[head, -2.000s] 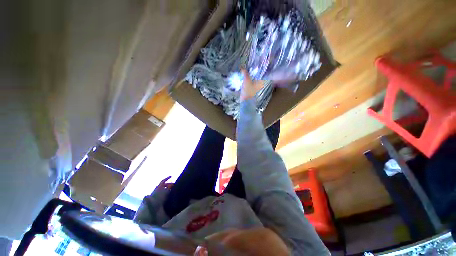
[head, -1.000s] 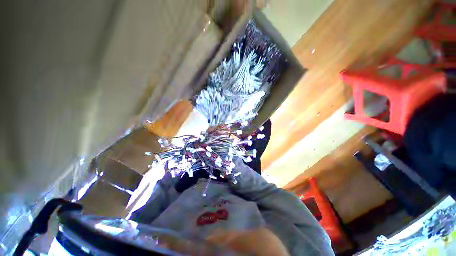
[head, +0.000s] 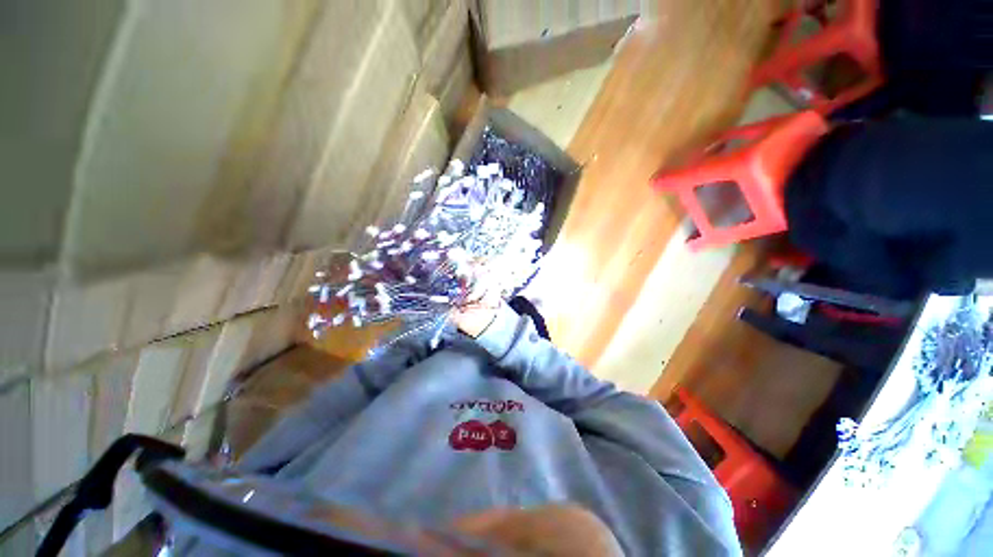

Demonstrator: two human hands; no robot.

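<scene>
A thick wire harness bundle (head: 436, 256) with many small white connector housings fans out in front of my chest. My right hand (head: 477, 318) is closed around its near end, at the front of my grey sweatshirt. My left sleeve reaches the same spot from the left, but my left hand is hidden or too blurred to make out. An open cardboard carton (head: 564, 180) stands on the floor beyond the bundle, with dark and grey-white cables inside, partly covered by the bundle.
Stacked cartons (head: 229, 141) fill the left side. Another carton (head: 555, 49) stands at the top. Red stools (head: 751, 180) stand at right beside a person's dark-clothed leg (head: 893, 201). A white table (head: 871, 479) with cable bundles (head: 898, 419) is at lower right.
My right hand reached into the carton, then the bundle came out towards my chest. It now fans out up and left. The view has turned, showing more stacked cartons and the table.
</scene>
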